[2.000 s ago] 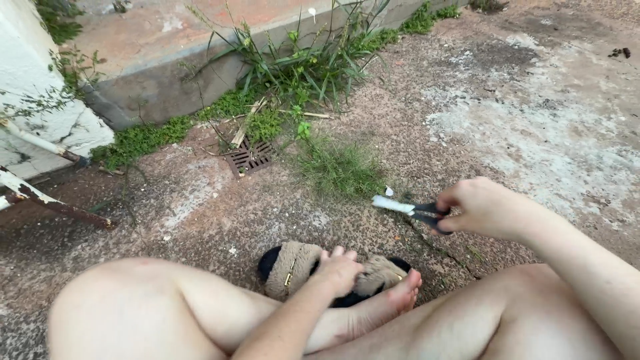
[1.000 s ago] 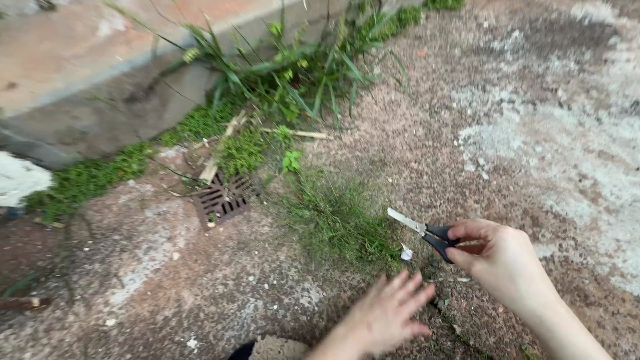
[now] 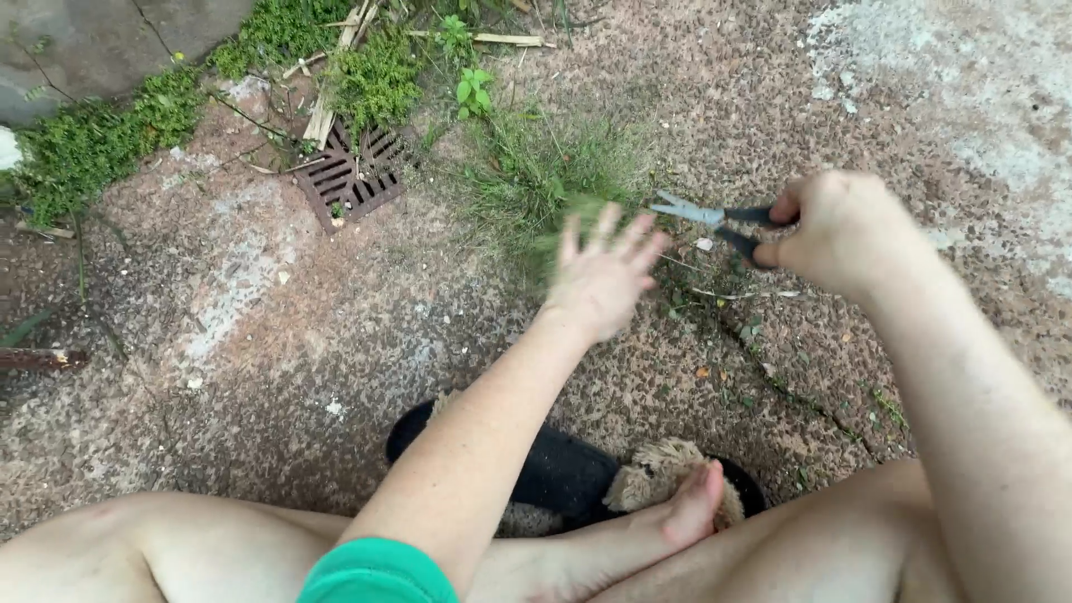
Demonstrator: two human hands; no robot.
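My right hand [image 3: 846,234] holds a pair of scissors [image 3: 712,216] by their dark handles. The blades are slightly apart and point left, at the right side of a tuft of fine grass [image 3: 536,167] that grows from the rough concrete. Fingers spread and somewhat blurred, my left hand [image 3: 603,276] is over the near edge of this tuft, just left of the blade tips. Whether its fingers touch the grass I cannot tell. A small pale scrap [image 3: 703,244] lies on the ground below the blades.
Left of the grass is a rusty drain grate [image 3: 356,180], with dry stalks [image 3: 322,117] and low green weeds [image 3: 109,142] along a concrete wall [image 3: 100,42]. Black slippers with beige fuzzy straps [image 3: 662,473] lie near my bare foot. A crack [image 3: 779,381] runs through the ground at right.
My left hand has gone from the slipper up to the grass. The scissors blades, close together one second ago, are now apart. The view has tilted down.
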